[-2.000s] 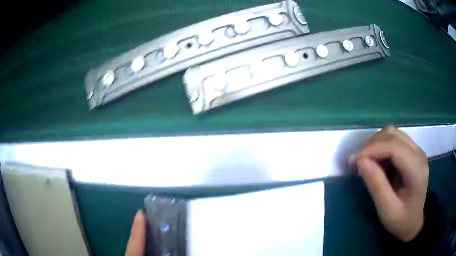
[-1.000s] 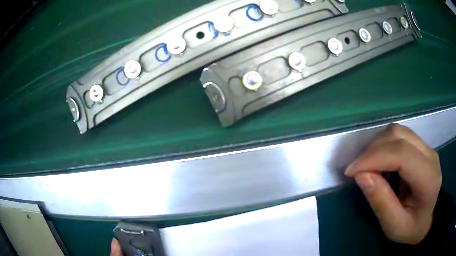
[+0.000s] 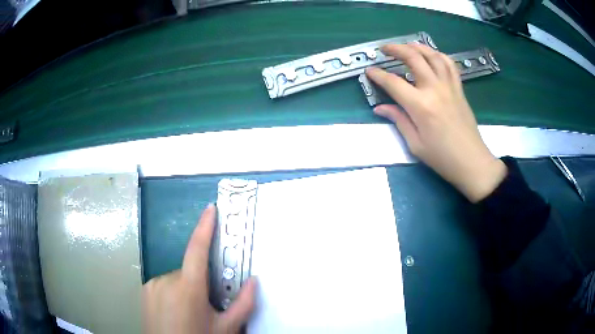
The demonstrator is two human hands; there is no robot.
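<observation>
A grey fixture bar [image 3: 236, 215] lies upright in the picture along the left edge of a white paper sheet [image 3: 326, 254]. My left hand [image 3: 196, 280] grips its lower part, thumb on the right side and fingers on the left. One shiny round part shows in the bar near my fingers; the upper recesses look empty. Two more bars lie on the green belt, a far one [image 3: 313, 73] and a nearer one [image 3: 479, 64]. My right hand [image 3: 434, 98] is over the nearer bar, fingers spread across it and the far bar's edge; whether it grips is unclear.
A pale rail [image 3: 261, 149] runs between belt and bench. A glossy beige board [image 3: 91, 241] lies left, with clear ribbed plastic [image 3: 19, 241] beyond it. Tweezers [image 3: 569, 176] lie at the right. A small round part [image 3: 409, 261] lies right of the paper.
My right hand has moved from the rail up and left onto the bars on the belt. More of my left hand and its bar shows. The view has shifted and widened.
</observation>
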